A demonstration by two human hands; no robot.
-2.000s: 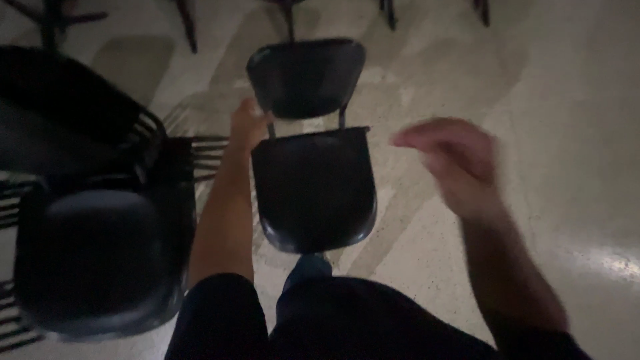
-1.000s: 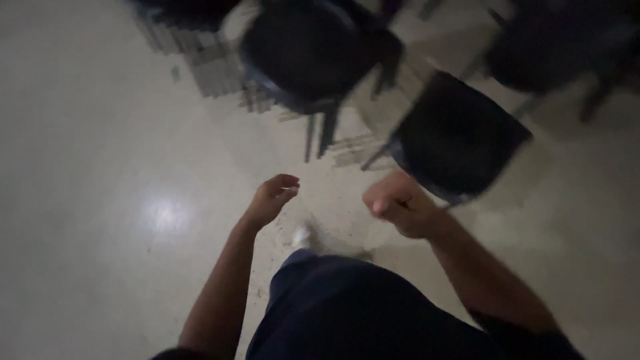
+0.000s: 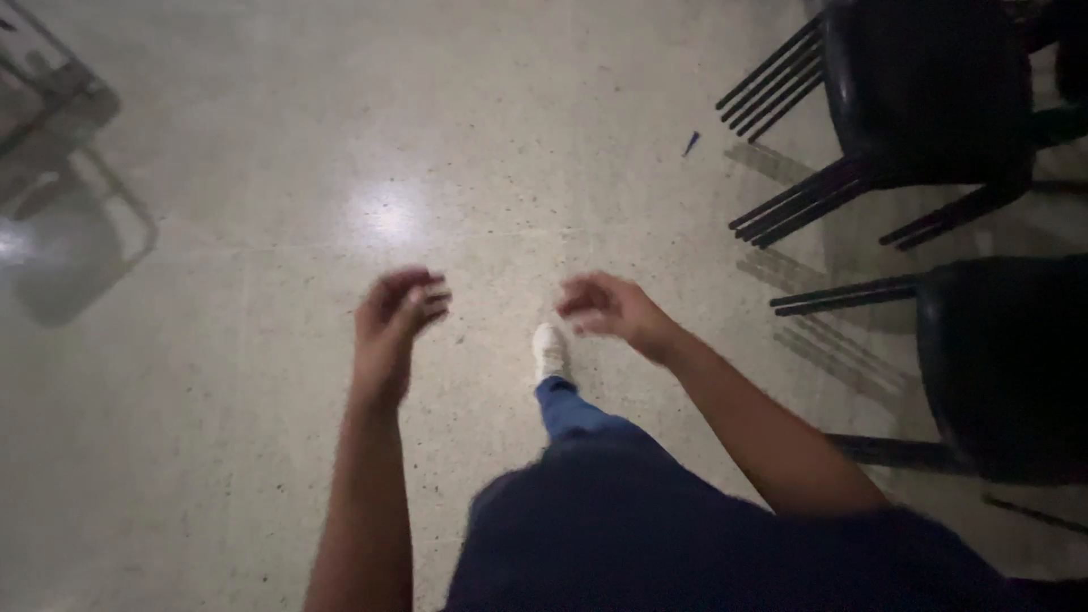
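Observation:
My left hand (image 3: 398, 314) hangs in the air over the pale speckled floor, fingers slightly curled and apart, holding nothing. My right hand (image 3: 614, 313) is held across from it, blurred, also with loosely bent fingers and nothing in them. Below and between the two hands, a white shoe (image 3: 551, 350) on my foot shows under a blue trouser leg. Nearest to my right arm are black stacked chairs (image 3: 926, 93) at the upper right and another black chair (image 3: 1011, 370) below them. Neither hand touches a chair.
Several dark chair legs (image 3: 799, 200) stick out leftward from the stack over the floor. A small dark blue object (image 3: 691, 144) lies on the floor near them. At the upper left edge stands a metal-framed object (image 3: 51, 106), partly cut off, with a shadow beneath.
The view has turned strongly away from the chairs, which are now at the right. My right hand, closed a second ago, has loosened. Two seconds ago my left hand was beside a black chair.

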